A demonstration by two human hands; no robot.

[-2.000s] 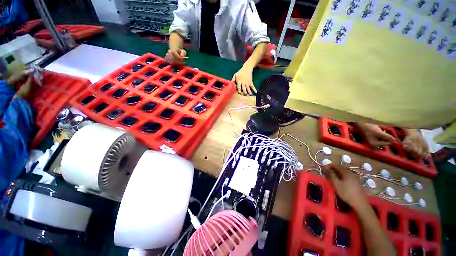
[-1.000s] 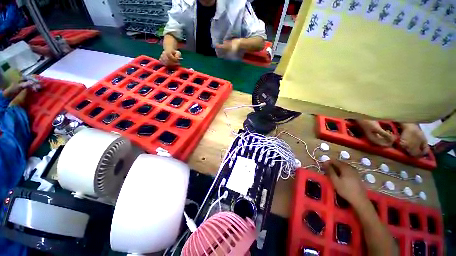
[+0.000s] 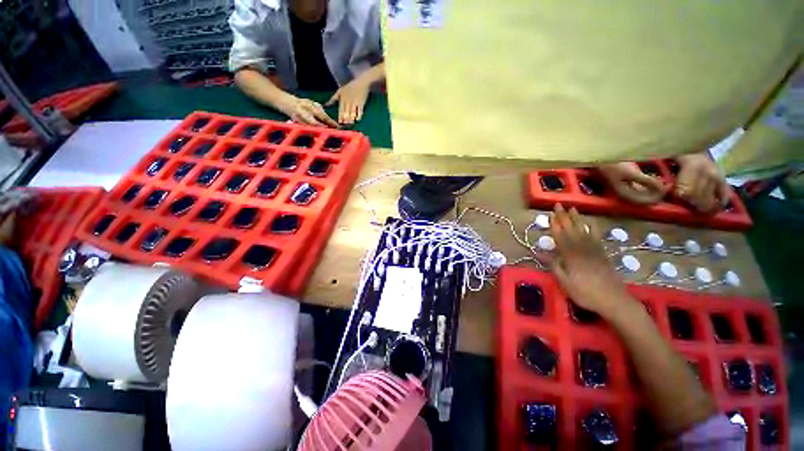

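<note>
My right hand (image 3: 577, 255) reaches in from the lower right over a red foam tray (image 3: 569, 330). Its fingers point up and left beside a white charging puck (image 3: 547, 242). Whether it holds anything is unclear; a small white spot shows between the fingers. My left hand is out of the picture. The tray's square pockets hold dark watch bodies (image 3: 530, 299), some glossy, and my forearm covers part of it. More white pucks (image 3: 630, 262) lie in rows on the brown board beyond the tray.
Another person's hands (image 3: 670, 183) are over a far red tray (image 3: 551, 201). Someone sits opposite beyond a large filled tray (image 3: 304, 255). A black hub (image 3: 441, 352) with white cables (image 3: 432, 247), pink fan (image 3: 366, 414) and white fans (image 3: 234, 370) stand left. A yellow sheet (image 3: 573, 88) hangs above.
The view has turned right, so most things sit further left. My right hand's fingers now look straighter and more spread. The person opposite has brought both hands together on the mat.
</note>
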